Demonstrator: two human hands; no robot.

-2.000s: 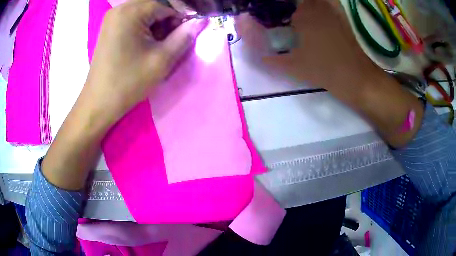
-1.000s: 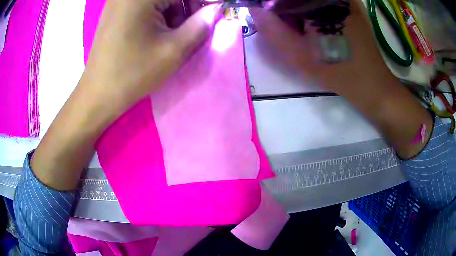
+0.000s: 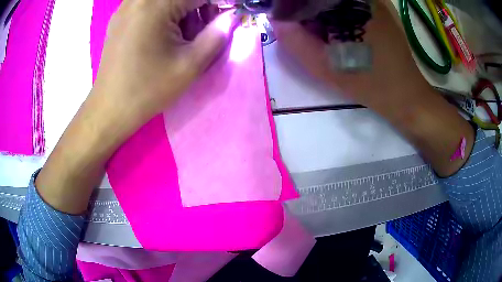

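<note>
A pale pink piece (image 3: pixel 225 137) lies on a hot pink panel (image 3: pixel 203 226), their right edges close together, running up to the needle area (image 3: pixel 250 21) under the lamp glare. My left hand (image 3: pixel 159 49) rests on the fabric left of the needle, thumb and fingers bent together at its upper edge; whether they pinch it is unclear. My right hand (image 3: pixel 341 66) is right of the needle, blurred and partly behind the dark machine parts (image 3: pixel 349 19); its fingertips are hidden. A pale pink flap (image 3: pixel 286 248) hangs over the table's front edge.
Stacked hot pink pieces (image 3: pixel 19 82) lie at left. A green loop (image 3: pixel 421 44), a yellow tool (image 3: pixel 440 27), a red-and-white stick (image 3: pixel 457 36) and scissors (image 3: pixel 481 107) lie at right. A ruler (image 3: pixel 369 187) edges the table. Crumpled pink fabric (image 3: pixel 126 264) and a blue basket (image 3: pixel 424 237) are below.
Compared with two seconds ago, the view has shifted slightly, moving the stack left and the tools right. Both hands keep nearly the same places around the needle. The fabric lies almost the same.
</note>
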